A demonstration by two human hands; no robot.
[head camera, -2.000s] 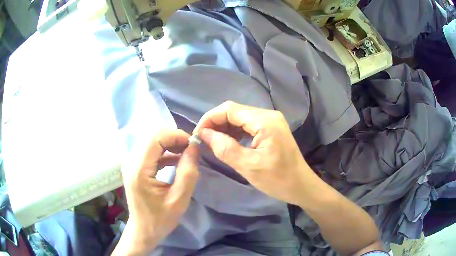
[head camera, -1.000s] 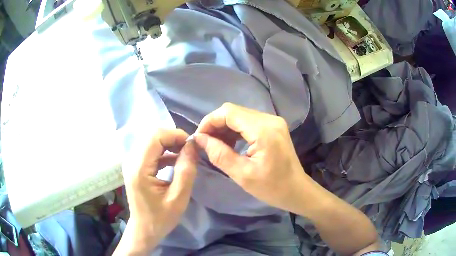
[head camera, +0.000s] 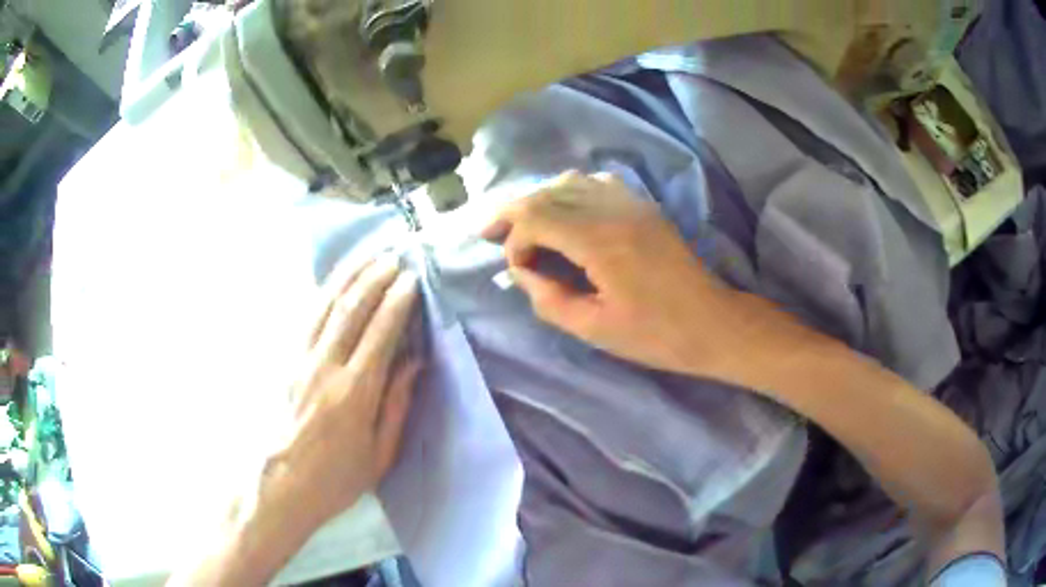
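Observation:
The blue-grey garment point(head camera: 459, 482) lies under the needle and drapes towards me and to the right. The presser foot and needle point(head camera: 406, 210) are below the sewing machine head point(head camera: 344, 92). My left hand point(head camera: 356, 378) lies flat on the cloth and table, its fingertips just in front of the presser foot. My right hand point(head camera: 596, 258) is over the cloth to the right of the needle, fingers curled, with a small pale label or tag point(head camera: 504, 279) at the thumb tip. Whether the fingers grip it is hard to tell.
The white machine table point(head camera: 172, 344) is overexposed at left. The machine arm point(head camera: 642, 46) crosses the top. A tray with small metal bits point(head camera: 958, 143) is at the upper right. A crumpled garment pile point(head camera: 998, 333) is at the right edge.
Both hands have moved up from the lap area to the needle and apart from each other. The left now lies flat on the cloth. The view has moved closer to the machine head.

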